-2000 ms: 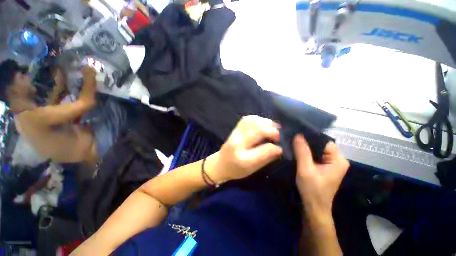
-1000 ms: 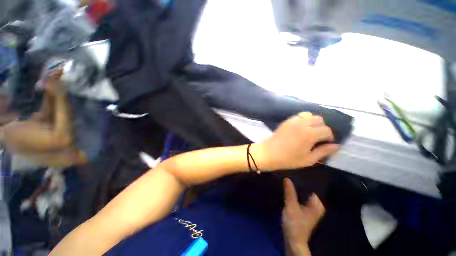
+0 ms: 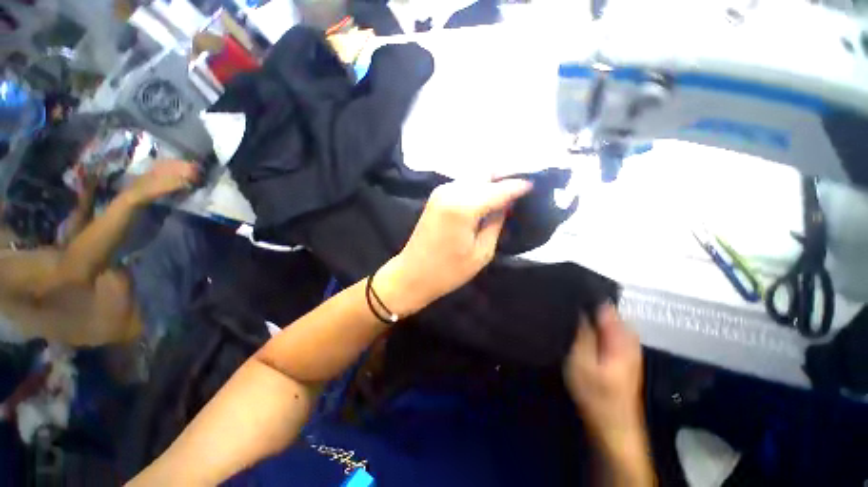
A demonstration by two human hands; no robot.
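Observation:
The black garment (image 3: 314,171) spreads from the upper left over the table edge toward my lap. My left hand (image 3: 457,238) holds a raised fold of it between thumb and fingers, left of the sewing machine's needle area (image 3: 611,157). My right hand (image 3: 609,352) is slightly blurred and grips the garment's right end at the table's front edge. The fingertips of my right hand are partly hidden by the cloth. The white machine head (image 3: 714,109) with a blue stripe stands at the upper right.
Black-handled scissors (image 3: 801,295) lie on the right of the table, beside slim blue and green tools (image 3: 733,266). A ruler strip (image 3: 704,323) runs along the front edge. Another person's arm (image 3: 124,204) is at left. A white pad (image 3: 706,457) is below the table.
My left hand has moved back left and up, lifting part of the cloth toward the needle area. My right hand has risen from below the edge and taken hold of the cloth end.

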